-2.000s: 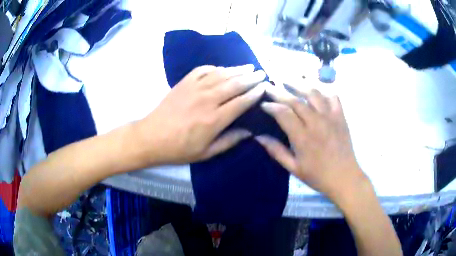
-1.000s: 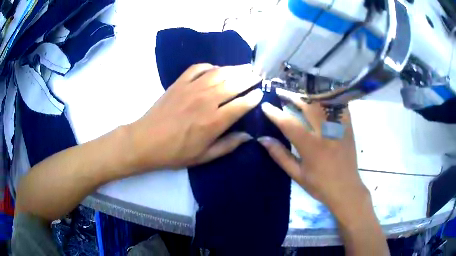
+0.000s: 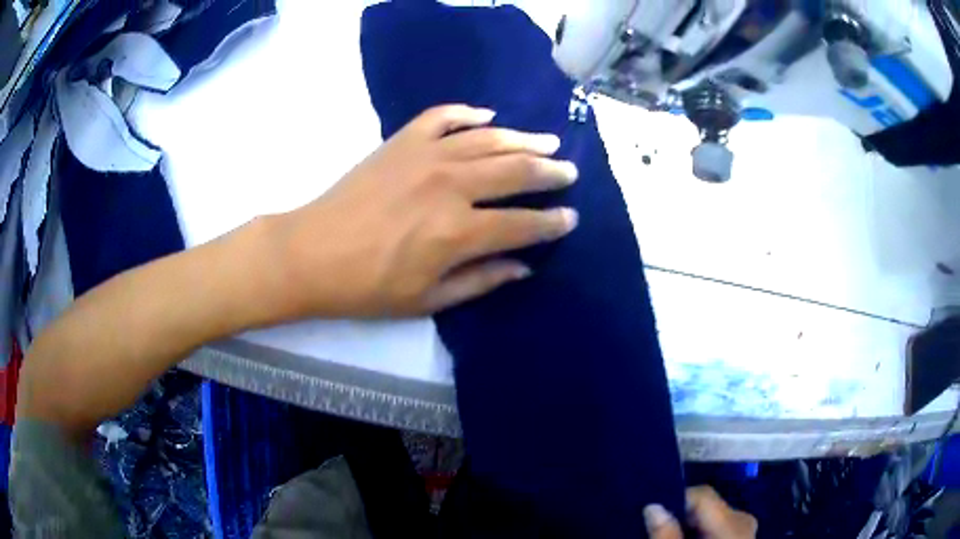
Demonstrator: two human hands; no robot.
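Observation:
A long navy fabric panel (image 3: 558,347) lies on the white table, its top end beside the machine, its lower part hanging over the front edge. The presser foot (image 3: 578,106) touches the panel's right edge near the top. My left hand (image 3: 453,216) lies flat on the panel, fingers spread, pressing it below and left of the foot. My right hand (image 3: 703,516) is at the bottom, partly cut off by the picture's edge, with thumb and finger pinching the panel's right edge below the table.
The sewing machine head (image 3: 674,42) is at the upper right, with a grey knob (image 3: 713,160) below it. Navy and pale grey cut pieces (image 3: 111,105) pile at the left. A ruled tape strip (image 3: 316,390) follows the front edge. A dark box (image 3: 933,363) sits at the right edge.
My right hand has moved from beside the presser foot down to the panel's lower right edge. My left hand's fingers have spread. The panel's upper end lies farther up and right in the picture.

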